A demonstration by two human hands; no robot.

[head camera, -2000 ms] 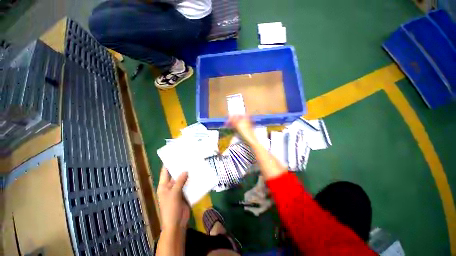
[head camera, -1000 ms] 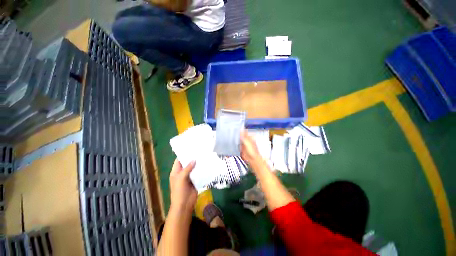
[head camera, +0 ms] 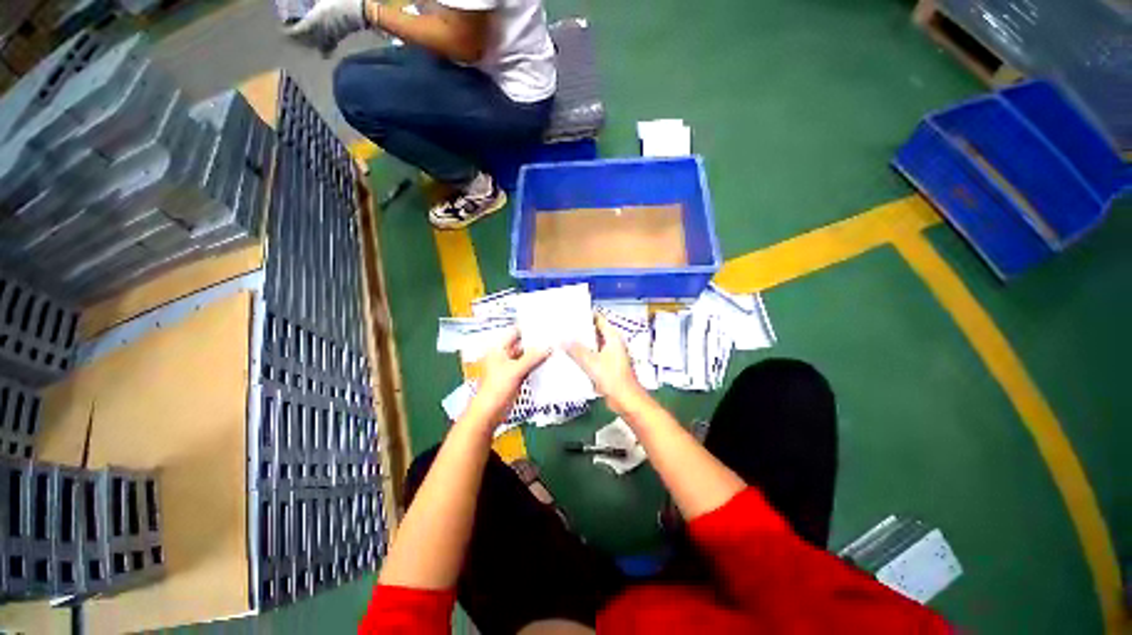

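My left hand (head camera: 507,375) and my right hand (head camera: 605,360) hold a white-looking stamped metal bracket (head camera: 555,318) between them, in front of the blue crate. Glare hides how many brackets are in the grip. A fanned pile of loose brackets (head camera: 695,347) lies on the floor below and around my hands. The blue crate (head camera: 617,283) stands just beyond, with a brown cardboard liner (head camera: 608,238) on its bottom.
Stacked metal rows (head camera: 317,372) and brown board (head camera: 186,409) fill a pallet at left. A crouching person (head camera: 459,87) is ahead. Blue crates (head camera: 1012,174) lie at right. A crumpled glove (head camera: 621,444) and a bracket stack (head camera: 912,561) are on the floor.
My right hand has come from the crate to my left hand with a bracket, and both hands are now together. The view has shifted, showing more of the pallet and the person.
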